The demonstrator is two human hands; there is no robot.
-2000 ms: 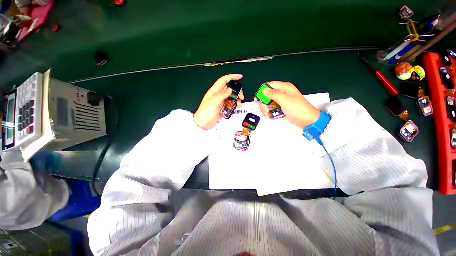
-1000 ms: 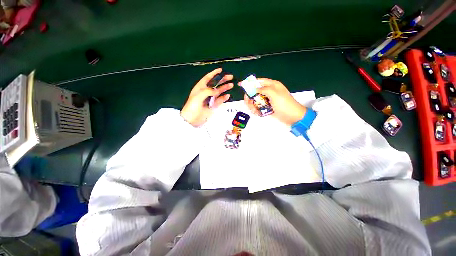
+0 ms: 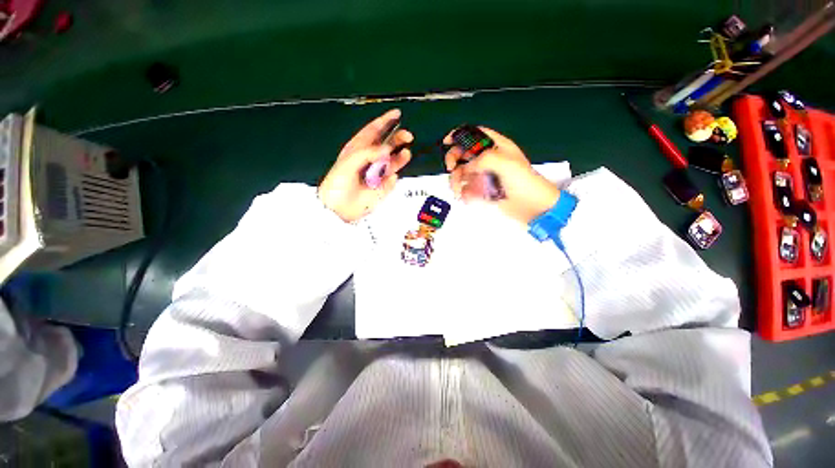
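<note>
My left hand holds a smartwatch unit with a pinkish case in the palm and a dark screen part between the fingers, both blurred. My right hand holds another unit, its lit dark screen showing a grid pattern with some green and red; its case is blurred and partly hidden by the fingers. A third unit lies on the white paper between my hands, its screen lit with red and green marks and its open case below. A blue strap is around my right wrist.
A red tray of watch units stands at the right. Beside it lie loose units, a red-handled tool, a small orange-yellow figure and pens. A beige vented box with a black cable is at the left.
The screen in my right hand has gone from green to pale to a dark grid pattern. My left hand has opened its fingers and turned palm up with its unit. The camera view has shifted.
</note>
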